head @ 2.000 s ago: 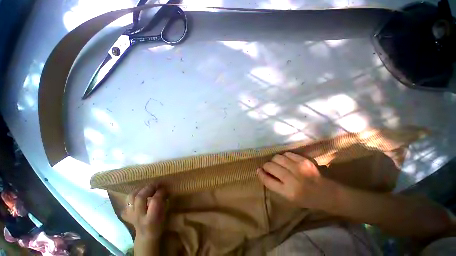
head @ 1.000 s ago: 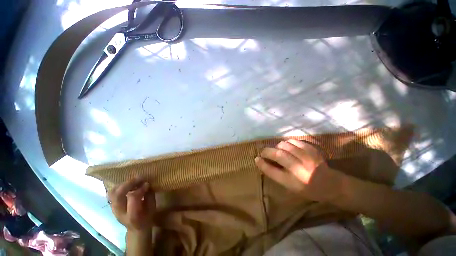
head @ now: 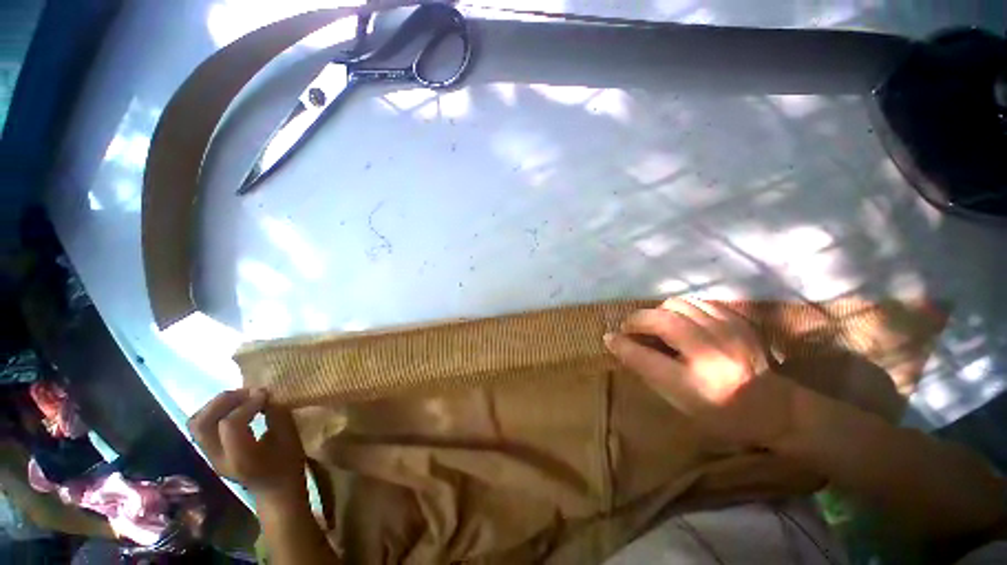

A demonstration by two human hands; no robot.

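Note:
A tan-brown garment piece (head: 530, 430) lies along the near side of the table, its lower part gathered near the lap. A finely ridged band (head: 442, 355) runs flat along its far edge. My left hand (head: 245, 441) pinches the band's left end between thumb and fingers. My right hand (head: 698, 351) lies on the band right of the middle, fingers bent and pressed on the cloth beside the vertical seam; whether it grips the cloth is hidden.
Large shears (head: 331, 94) lie at the far left, handles over a long grey-brown strip (head: 171, 210) that curves along the left and far side. A dark iron (head: 958, 121) stands at the far right, cut off. Piled pinkish cloth (head: 133, 497) is below left, beyond the table edge.
My left hand has moved outward to the band's left end. The band looks flatter and smoother. My right hand stays near the seam. The whole view has shifted a little.

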